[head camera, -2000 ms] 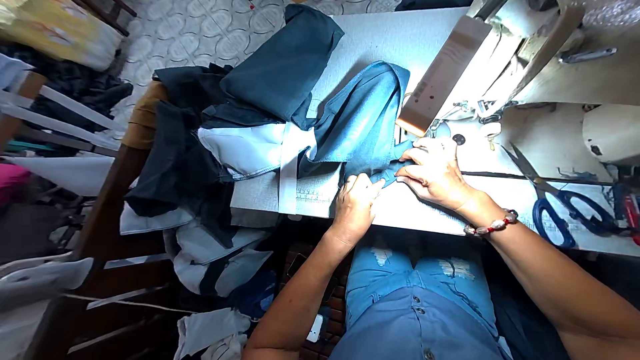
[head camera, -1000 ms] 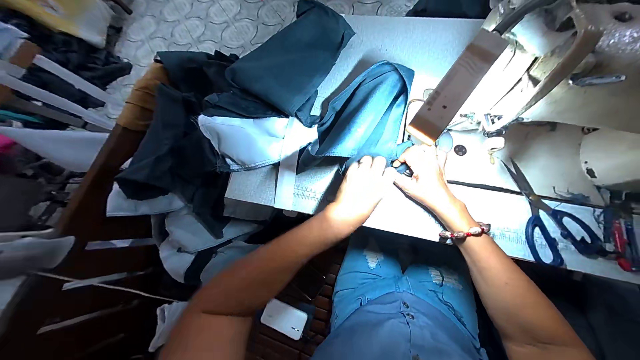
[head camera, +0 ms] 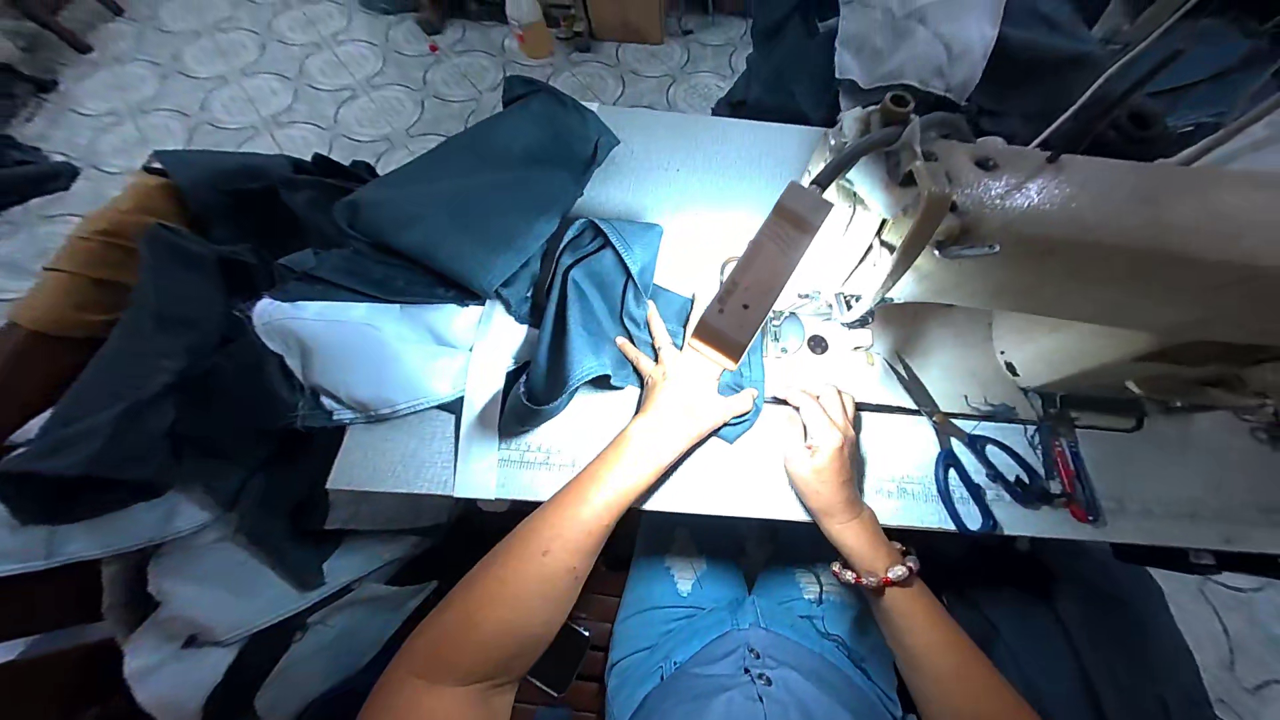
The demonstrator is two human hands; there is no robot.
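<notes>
My left hand (head camera: 685, 390) lies spread on a piece of blue denim (head camera: 600, 310), fingers apart, pressing it on the sewing table (head camera: 400, 450). The denim reaches under the lamp head to the left of the presser foot area of a sewing machine (head camera: 1080, 240). My right hand (head camera: 825, 440), with a beaded bracelet at the wrist, rests at the table to the right of the cloth, its fingers curled; whether it holds something small cannot be seen. A rectangular lamp (head camera: 762, 275) hangs over the cloth and hides part of it.
Blue-handled scissors (head camera: 950, 430) and red-and-blue small tools (head camera: 1070, 465) lie right of my right hand. Dark garments (head camera: 480, 200) and a white-sided denim piece (head camera: 370, 350) cover the table's left end. A phone (head camera: 560, 658) lies below, beside my leg.
My right hand has come off the denim and moved right. My left hand has opened out, its fingers now spread on the cloth. The view has shifted.
</notes>
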